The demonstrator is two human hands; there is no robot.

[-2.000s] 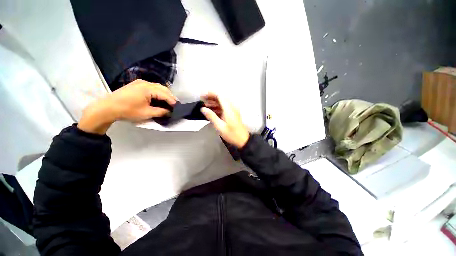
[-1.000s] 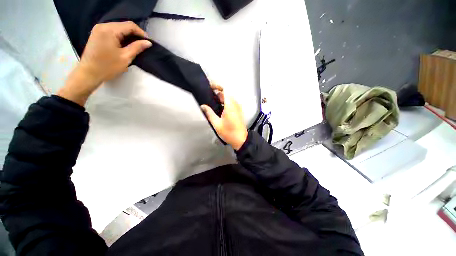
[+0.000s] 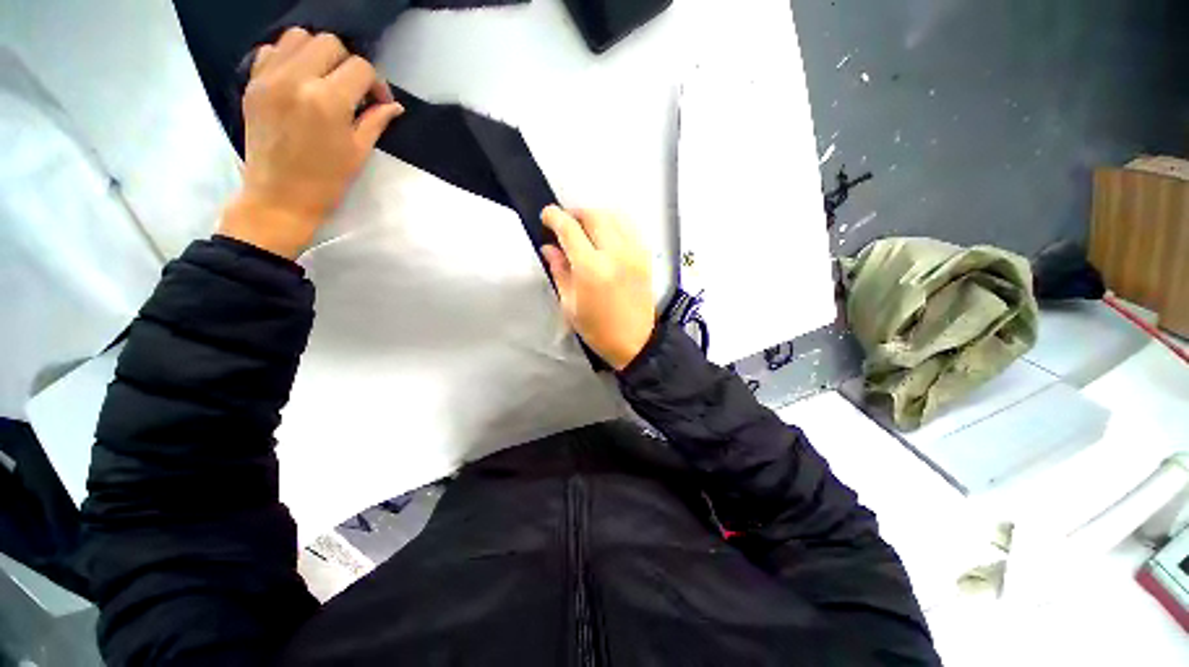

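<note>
A black cloth strip stretches between my two hands above the white table. My left hand pinches its upper left end between thumb and fingers. My right hand grips it lower down, and part of the strip hangs below that hand. The strip is folded or bent near its middle. The dark garment body lies at the top left, partly behind my left hand. Whether the strip joins the garment I cannot tell.
A black boxy case is at the top edge. Scissor handles show beside my right wrist. The white table ends at the grey floor. An olive cloth lies crumpled at the right, near a wooden-looking box.
Two seconds ago both hands held the cloth bunched close together. They have since spread apart, my left hand going up and left, and the strip is drawn out between them.
</note>
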